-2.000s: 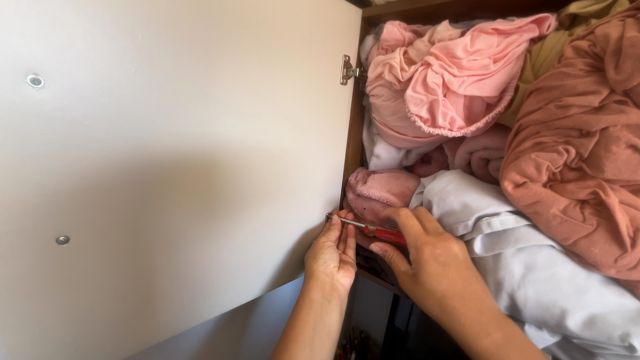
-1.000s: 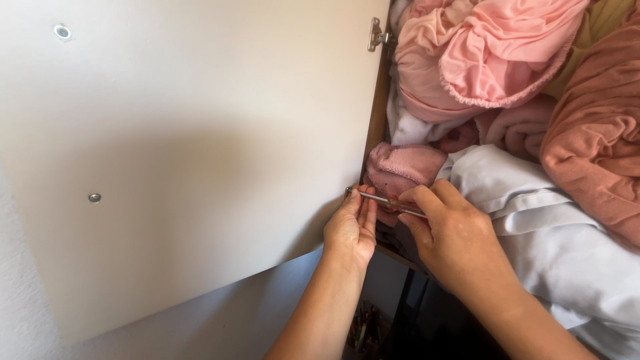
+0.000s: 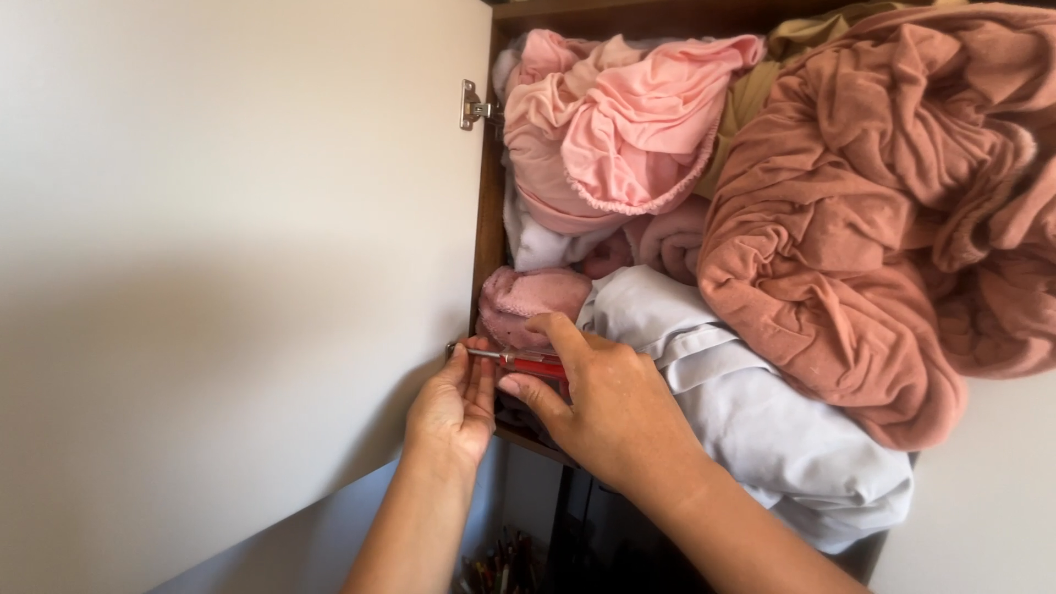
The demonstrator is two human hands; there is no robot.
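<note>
A screwdriver with a red handle point(image 3: 536, 363) lies nearly level, its metal shaft pointing left to the lower hinge area at the edge of the white cabinet door point(image 3: 247, 247). Around the shaft and near its tip are the fingers of my left hand point(image 3: 452, 408), thumb and fingertips closed on it. My right hand point(image 3: 615, 404) is at the handle, with thumb below and index finger raised above it; the other fingers are partly hidden behind the hand. The lower hinge is mostly covered by my left fingertips. Higher on the door edge sits a metal hinge point(image 3: 472, 106).
Bundled pink fabric point(image 3: 635, 124), a brown-rose blanket point(image 3: 841, 231) and white cloth point(image 3: 742, 396) fill the cabinet and bulge over its front edge. A folded pink textile point(image 3: 528, 301) is just above the hands. Pencils or similar sticks point(image 3: 503, 565) stand below.
My right fingers, wrapped round the screwdriver handle a second ago, are now loosened, with the index finger lifted. My left hand stays at the tip. The view has shifted.
</note>
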